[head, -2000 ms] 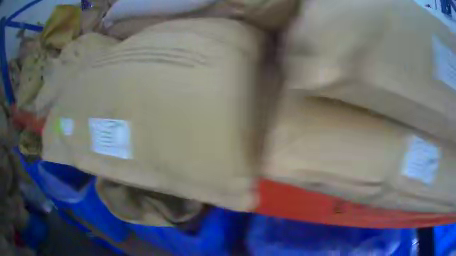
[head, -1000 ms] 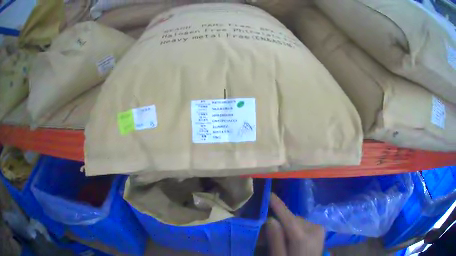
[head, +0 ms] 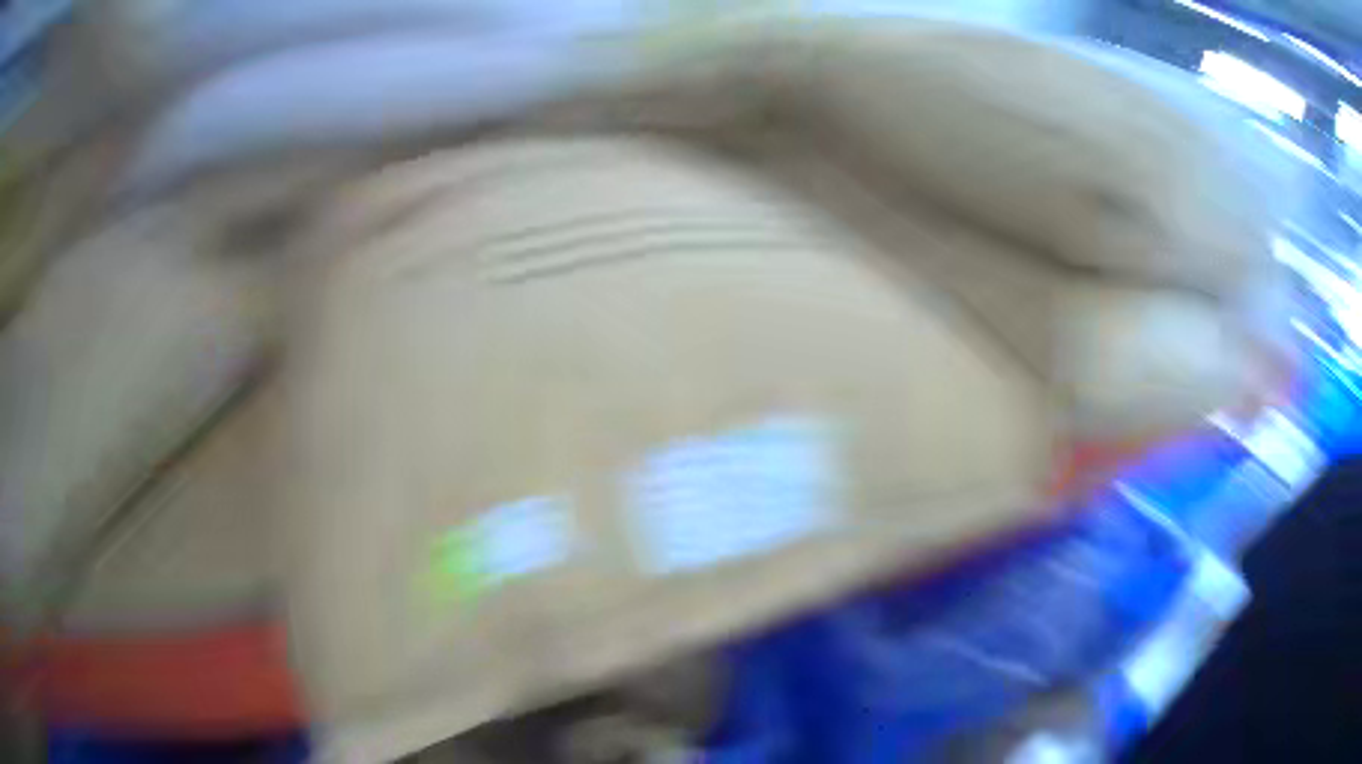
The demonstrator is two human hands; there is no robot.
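A large tan paper sack [head: 672, 343] lies in front of me, its near end hanging over the front of the shelf. It bears a white printed label [head: 735, 496] and a smaller white and green label [head: 515, 540]. The frame is strongly blurred, so the print cannot be read. Neither of my hands is in view.
More tan sacks lie at the left [head: 135, 358] and upper right [head: 1031, 149]. The orange shelf beam [head: 172, 679] shows below them. A blue bin with a clear liner [head: 956, 642] is under the beam. A black shape [head: 1285, 627] fills the lower right corner.
The view has tilted and shifted, and is blurred again. The hand that was low at the blue bin one second ago is out of the picture. The large sack still lies on the shelf.
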